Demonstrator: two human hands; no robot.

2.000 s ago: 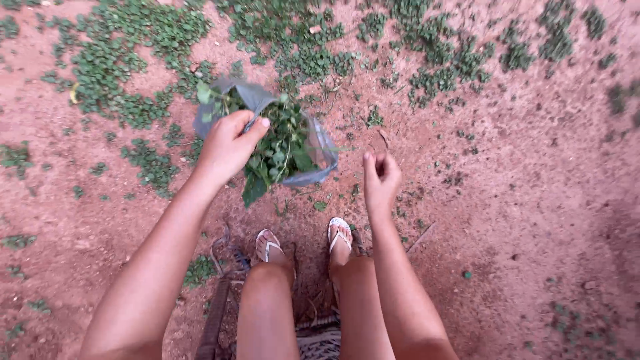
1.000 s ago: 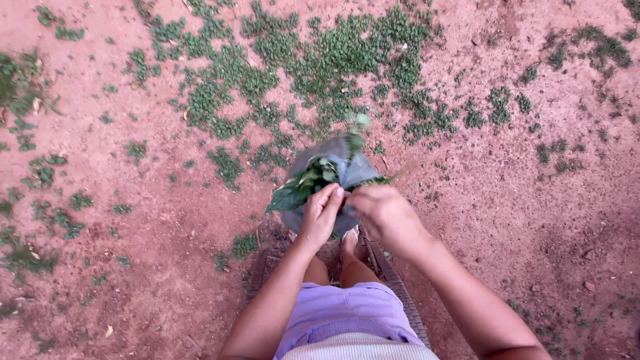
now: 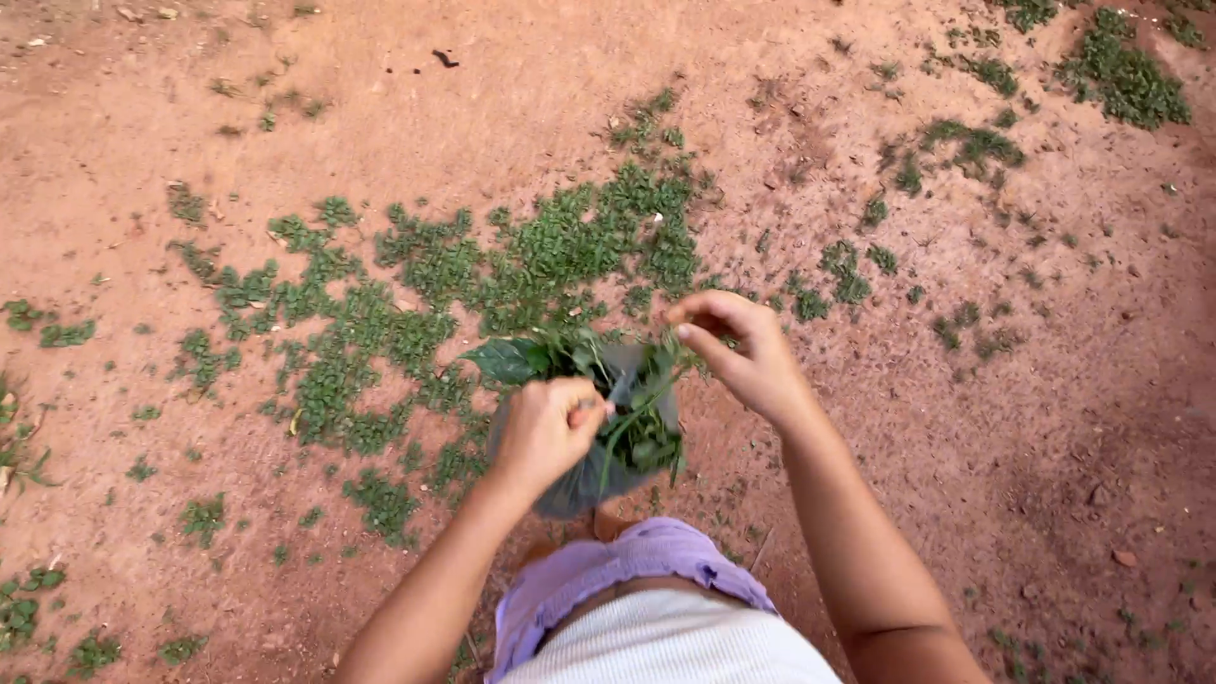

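A thin grey plastic bag [image 3: 579,489] full of cut green leaves and stems [image 3: 649,439] hangs in front of my waist. My left hand [image 3: 554,426] is closed on the bag's rim, its thumb and forefinger toward the bag's middle. One broad dark leaf [image 3: 508,360] sticks out at the bag's upper left. At the bag's upper right is my right hand [image 3: 730,344], thumb and forefinger close together by the tips of some thin green stems; whether it pinches one cannot be told.
Reddish bare soil [image 3: 950,456] lies all around, with patches of low green weeds [image 3: 579,237] ahead and to the left. Purple shorts [image 3: 632,570] and a white ribbed top [image 3: 665,646] show at the bottom.
My right hand, low and apart from the bag two seconds ago, came in at the bag's mouth beside my left hand, and is now at its upper right side. The view has shifted.
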